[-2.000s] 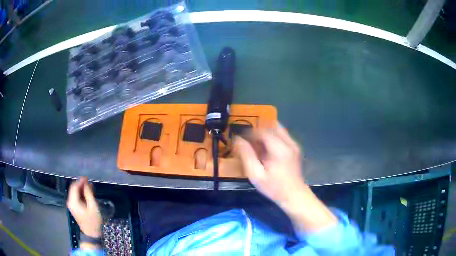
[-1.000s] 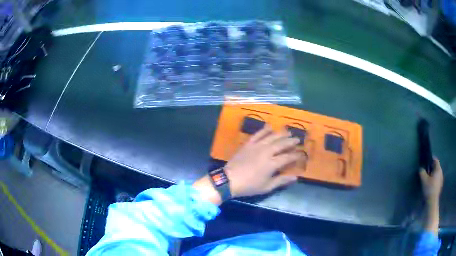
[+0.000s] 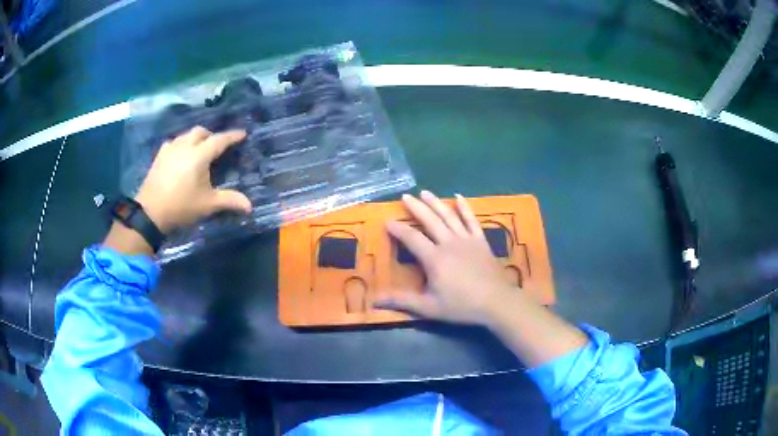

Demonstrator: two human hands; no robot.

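Observation:
The orange assembly fixture (image 3: 320, 294) lies flat on the dark green bench. My right hand (image 3: 448, 264) lies spread on it, over its middle recess, and holds nothing. The clear blister tray (image 3: 341, 170) with black moulded parts (image 3: 314, 77) lies behind and left of the fixture, tilted in angle, its near right edge close to the fixture's top edge. My left hand (image 3: 192, 183) is over the tray's left part, thumb and fingers apart; whether it grips a part there is hidden. A black watch is on my left wrist.
The black electric screwdriver (image 3: 676, 204) lies on the bench at the right. A small pale-tipped piece (image 3: 99, 200) is left of the tray. A white edging strip (image 3: 529, 81) runs along the back. Teal crates (image 3: 725, 375) stand below the bench edge at the right and left.
The screwdriver has left my right hand and lies on the bench. My right hand is now on the fixture. My left hand has moved from the fixture to the tray.

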